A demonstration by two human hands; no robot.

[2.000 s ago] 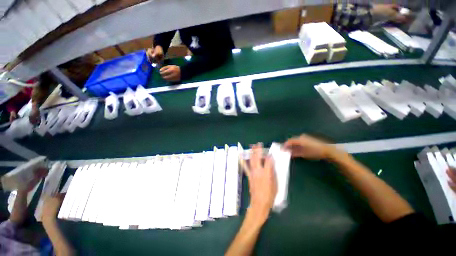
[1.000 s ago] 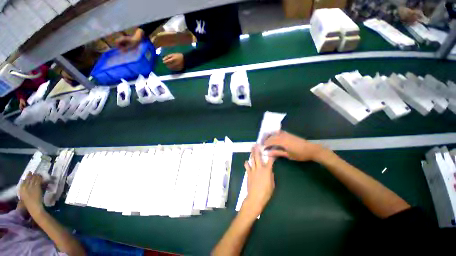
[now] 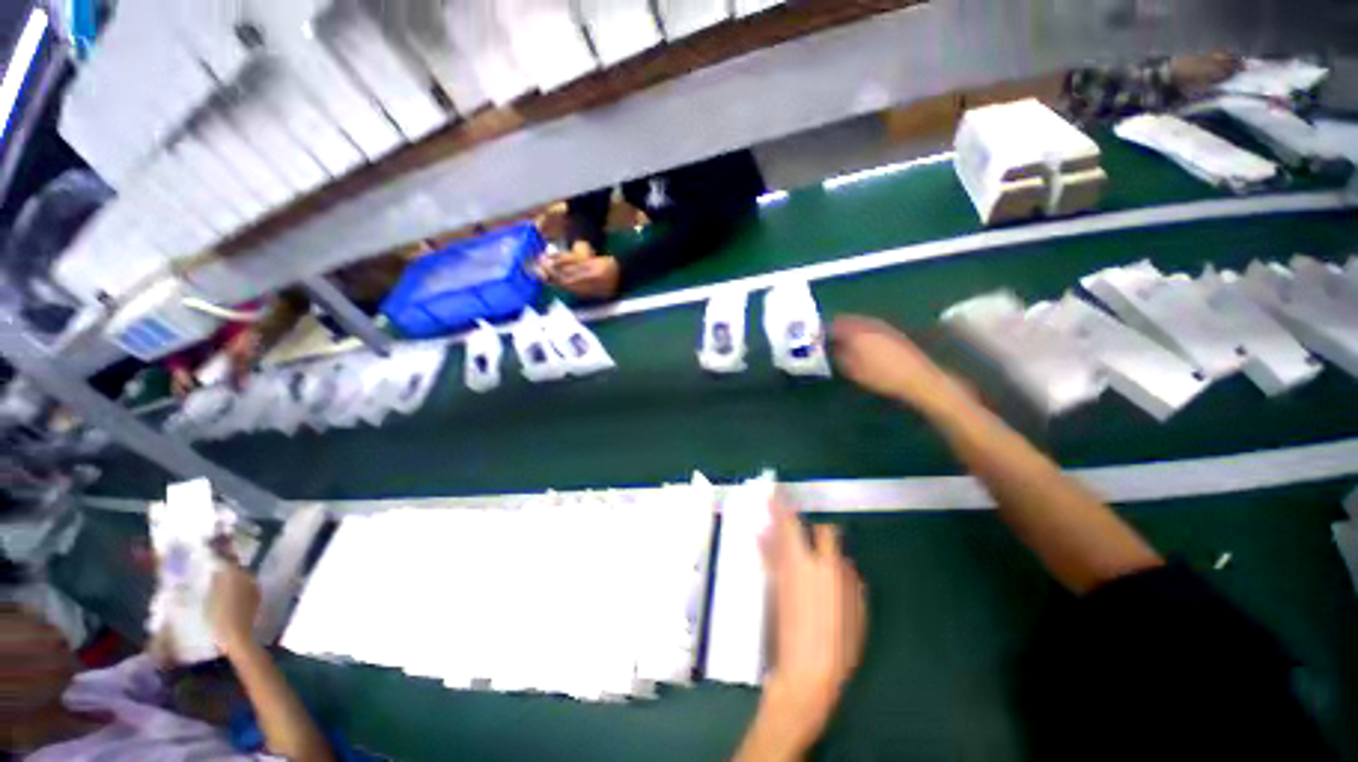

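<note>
A white retail box [image 3: 737,584] stands at the right end of the row of open boxes [image 3: 499,596], a narrow gap from it. My left hand [image 3: 815,603] is blurred, with its fingers at the right edge of this separate box. My right hand [image 3: 882,360] is over the belt, empty, with its fingertips close beside a bagged product [image 3: 795,325]; contact is unclear. A second bagged product [image 3: 724,329] lies to its left. A blurred white box [image 3: 1025,354] lies on the belt right of my right hand.
More closed boxes [image 3: 1162,316] overlap on the belt [image 3: 626,432] at right. Bagged products [image 3: 563,343] lie farther left. A person opposite has hands by a blue bin [image 3: 465,280]. A neighbour's hand [image 3: 231,599] holds a white item at left. A shelf rail [image 3: 596,164] crosses above.
My right hand has left the bagged item and box and moved up over the belt. The blurred box has appeared on the belt. My left hand has shifted right. The camera view has shifted.
</note>
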